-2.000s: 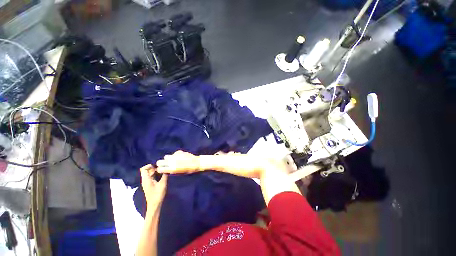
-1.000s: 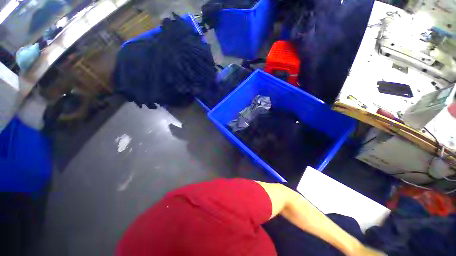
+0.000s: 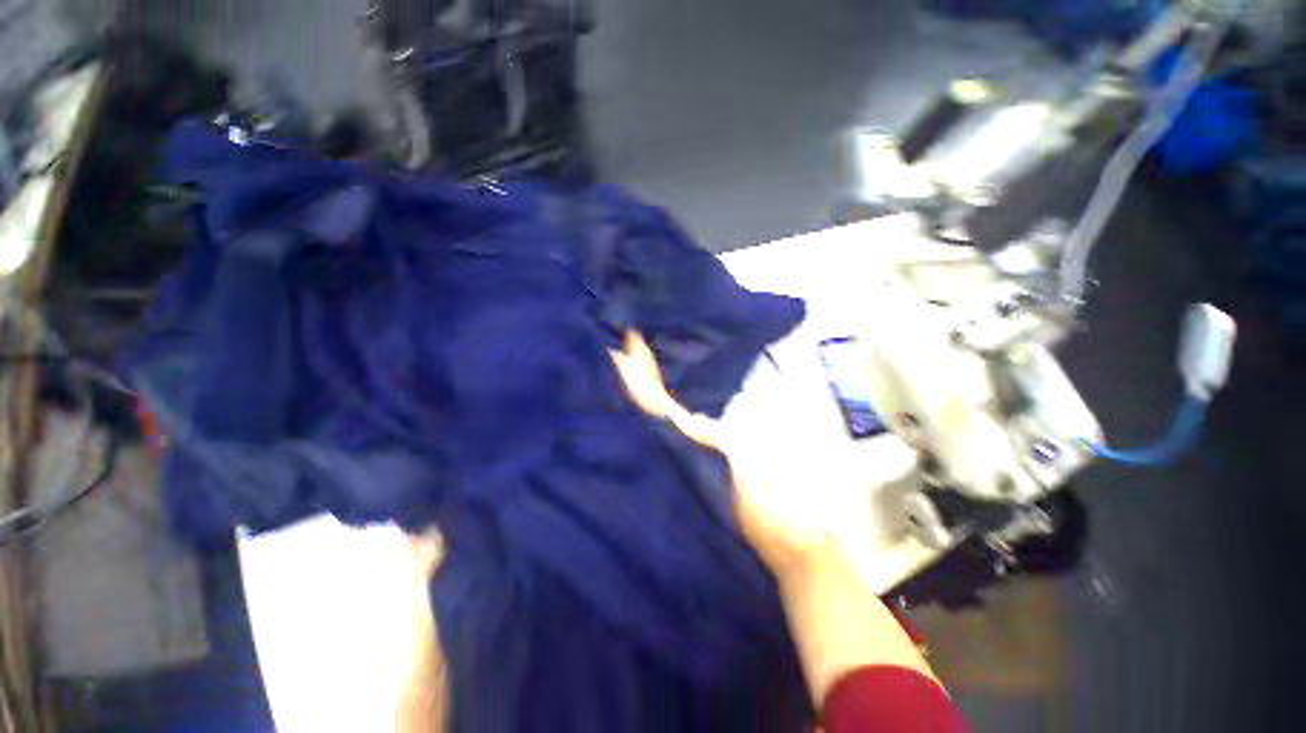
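Observation:
A large navy garment heap (image 3: 530, 358) covers the left and middle of the white machine table and hangs down over its front edge. My right hand (image 3: 666, 398) lies at the heap's right side, its fingers partly under or against the cloth; the grip is blurred. My left hand (image 3: 427, 551) is at the cloth's lower left edge, its fingers hidden by cloth and washed out by glare. The off-white sewing machine (image 3: 953, 387) stands to the right, and neither hand touches it.
A small dark rectangle (image 3: 854, 387) lies beside the machine. Thread cones (image 3: 938, 122) stand behind it. A white lamp head (image 3: 1207, 348) on a blue neck is at the right. Dark cloth (image 3: 1038, 551) lies below the machine. A wooden table edge (image 3: 36, 258) runs along the left.
The view swung to the floor bins and back to the machine. Compared with two seconds ago, my hands have moved apart from each other, and the navy cloth lies differently, spread between them.

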